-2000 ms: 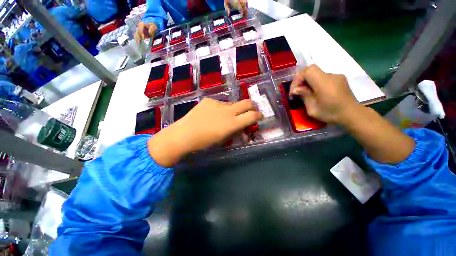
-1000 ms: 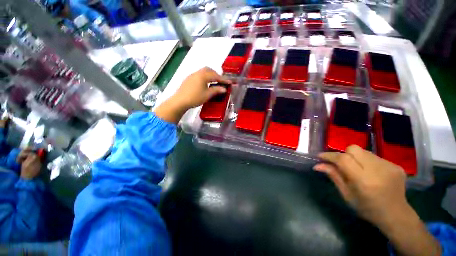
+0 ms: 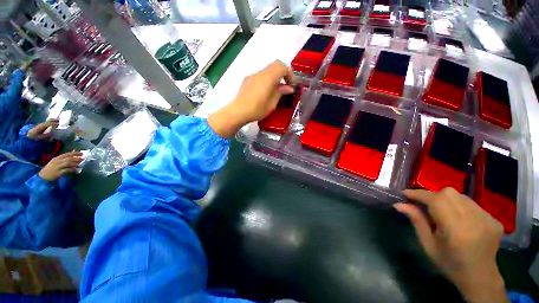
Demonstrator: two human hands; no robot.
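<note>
A clear blister tray (image 3: 331, 177) holds red devices with black upper parts in rows of pockets. My left hand (image 3: 258, 94) is at the tray's left side, its fingertips over the upper end of the front-left device (image 3: 276, 121); whether it grips the device is hidden. My right hand (image 3: 454, 228) has thumb and fingertips at the tray's front rim, right of the middle, below another red device (image 3: 444, 158). White pieces (image 3: 387, 165) show beside some devices.
The tray lies on a white board (image 3: 233, 74) behind the dark green bench mat (image 3: 283, 237). More trays stand at the back. A dark green container (image 3: 177, 59) stands at upper left beyond a metal post (image 3: 139, 53). Coworkers' blue sleeves (image 3: 32, 201) and hands are at far left, near a clear bag (image 3: 131, 139).
Both hands have moved from inside the tray's pockets to its left side and front rim. Devices now fill the front row. The view has swung left, shifting the tray rightward.
</note>
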